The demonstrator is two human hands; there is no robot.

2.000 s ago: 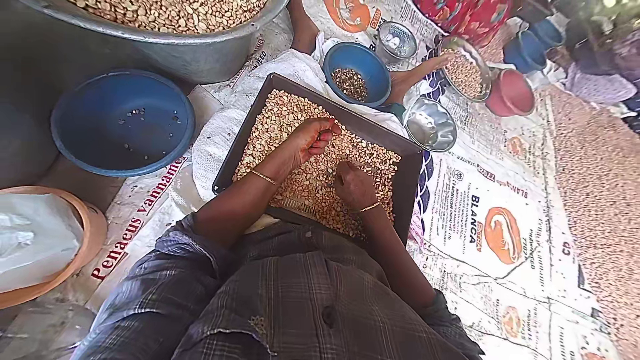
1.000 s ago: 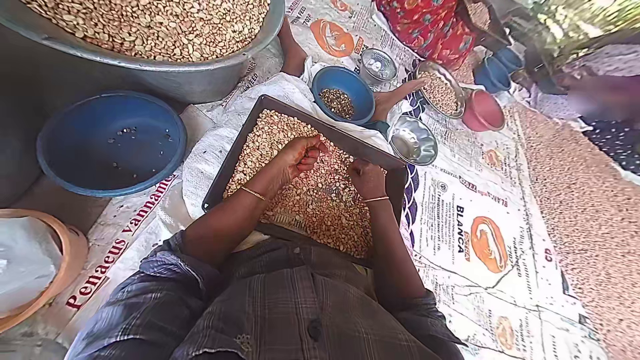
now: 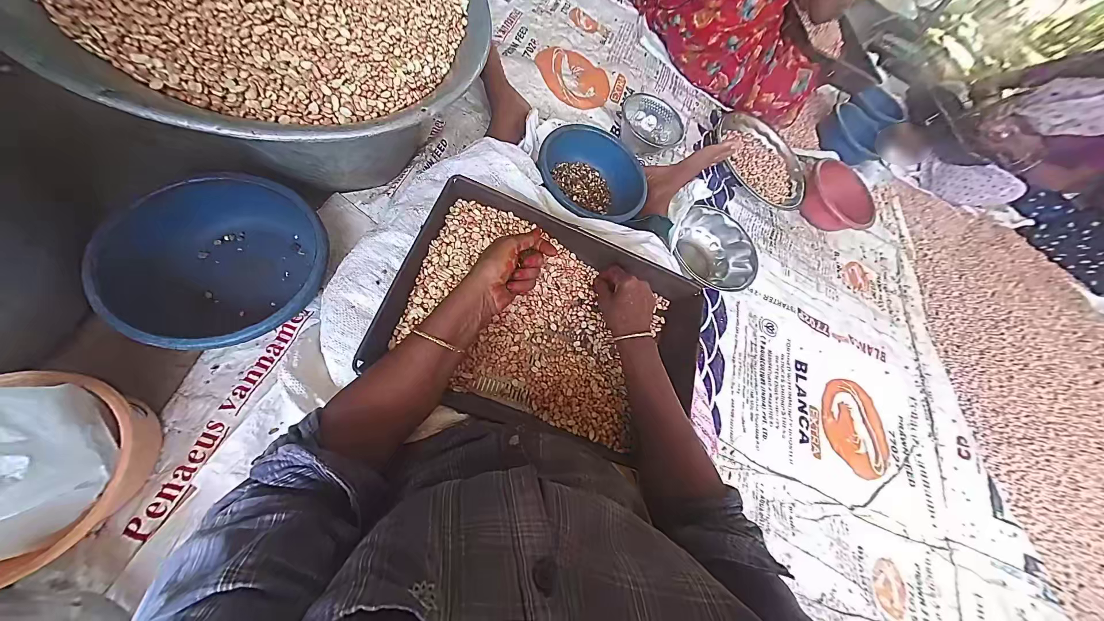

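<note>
A dark rectangular tray [image 3: 405, 259] lies before my lap, spread with pale, split nuts or beans [image 3: 552, 332]. My left hand [image 3: 515, 269] is over the tray's upper middle, palm partly turned up, fingers curled with the thumb near the fingertips; whether a small piece is between them cannot be made out. Over the right part of the tray, my right hand [image 3: 623, 300] is bent down at the pieces, its fingertips hidden beneath it. Each wrist wears a thin bangle. Just beyond the tray sits a blue bowl [image 3: 634, 177] with darker bits inside.
A large metal tub [image 3: 345, 142] heaped with pieces stands upper left, above a blue basin [image 3: 203, 336]. An orange-rimmed container [image 3: 142, 448] is lower left. Metal bowls [image 3: 714, 247], a red bowl [image 3: 837, 194] and other people [image 3: 733, 52] are beyond, on printed sacks [image 3: 776, 345].
My right hand, lower among the pieces two seconds ago, is now farther up near the tray's right side. My left hand stays over the upper middle.
</note>
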